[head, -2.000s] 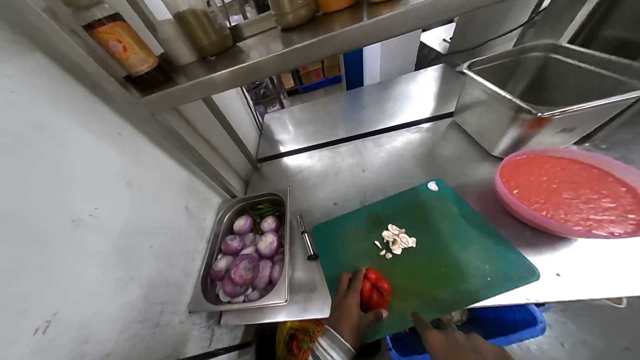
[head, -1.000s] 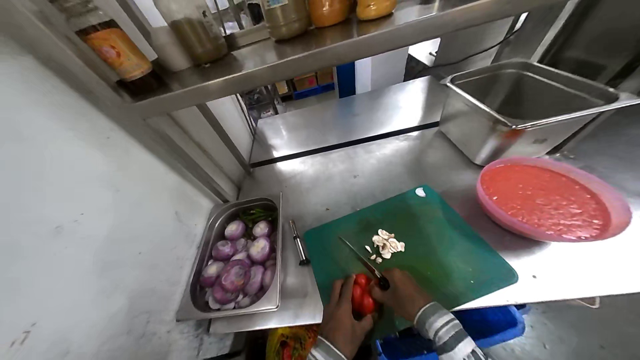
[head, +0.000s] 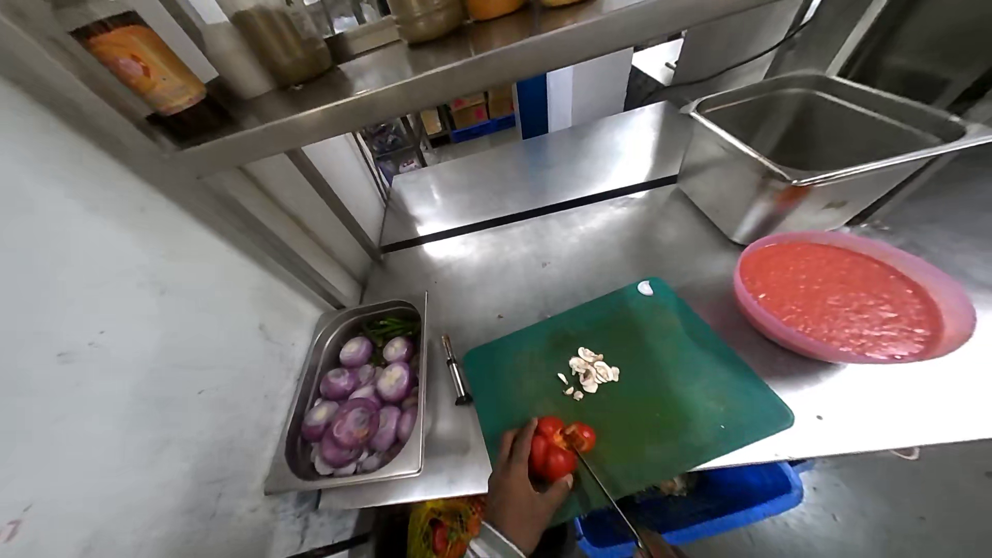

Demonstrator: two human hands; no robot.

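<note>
My left hand (head: 521, 488) is closed around a red bell pepper (head: 553, 459) near the front edge of the green cutting board (head: 666, 387). A cut section of the pepper stands out on its right side, where the blade of a knife (head: 608, 497) touches it. My right hand (head: 657, 545) grips the knife at the bottom edge and is mostly out of frame. Sliced mushrooms (head: 590, 370) lie in a small heap behind the pepper. One pale slice (head: 645, 288) rests at the board's far corner.
Left of the board are a peeler (head: 456, 372) and a steel pan (head: 423, 434) of peeled red onions and green chillies. At right stand a pink bowl (head: 961, 310) of red puree and a deep steel container (head: 744, 201). A blue crate (head: 744, 504) sits below; a shelf (head: 372, 101) with jars hangs above.
The knife, a second ago angled over the board beyond the pepper, now has its blade in the pepper from the front. My right hand has moved down toward the frame's bottom edge. The pepper is now partly cut.
</note>
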